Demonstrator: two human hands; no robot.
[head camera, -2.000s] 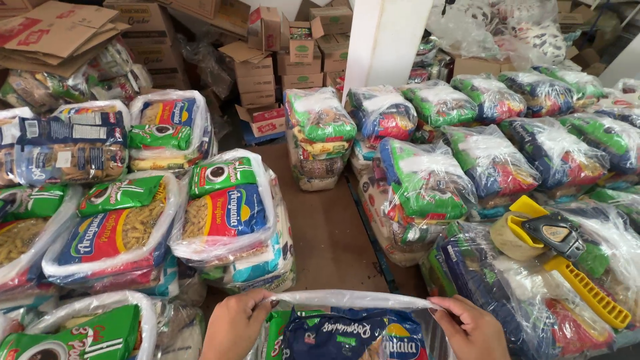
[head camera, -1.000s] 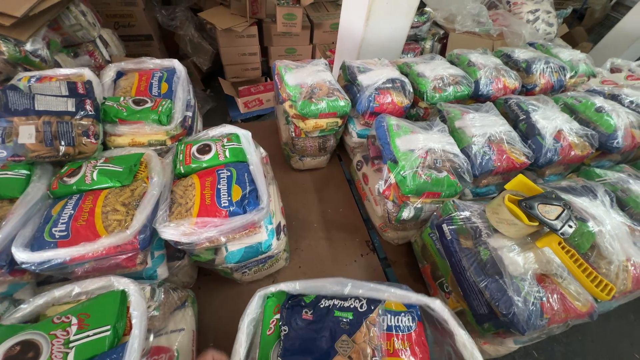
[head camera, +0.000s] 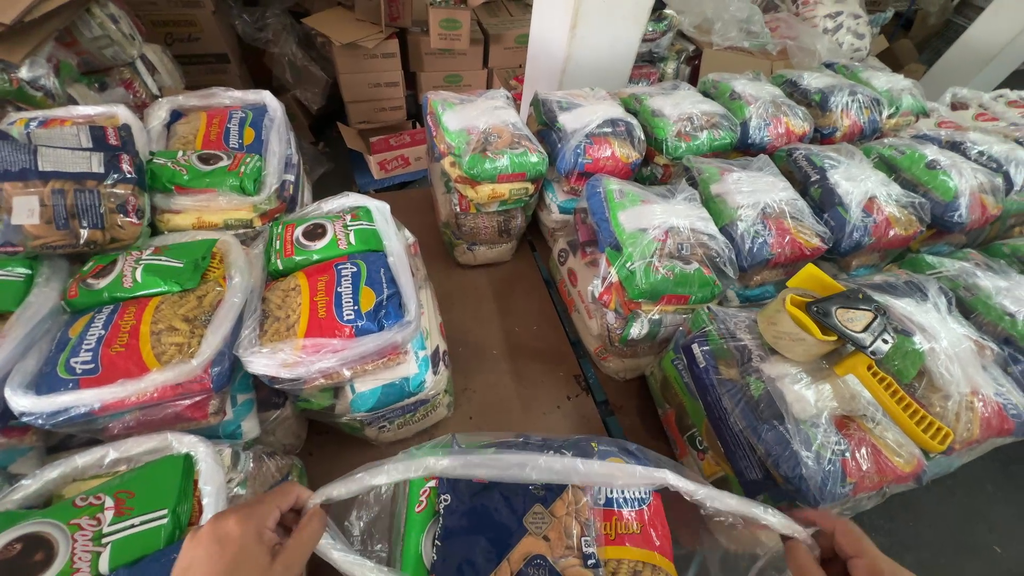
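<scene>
At the bottom centre stands a clear plastic bag (head camera: 560, 464) with a rolled rim. My left hand (head camera: 256, 532) pinches the rim at its left end, and my right hand (head camera: 836, 544) grips it at the right end, its fingers partly cut off by the frame edge. Inside the bag lie a blue packet of biscuits (head camera: 512, 520), a red and blue pasta packet (head camera: 632, 532) and a green packet (head camera: 420, 520). Away from both hands, a yellow tape dispenser (head camera: 868, 344) with a roll of clear tape rests on a wrapped bundle (head camera: 800, 408) at the right.
Open bags of groceries (head camera: 340, 296) fill the left side. Several closed bundles (head camera: 648, 240) stand in rows at the right. Brown cardboard (head camera: 512, 344) covers the surface between them. Behind are a white pillar (head camera: 588, 48) and stacked cardboard boxes (head camera: 368, 72).
Both hands were on the rim two seconds ago and largely out of view one second ago. Now they hold it again, and the bag's mouth is stretched wide between them.
</scene>
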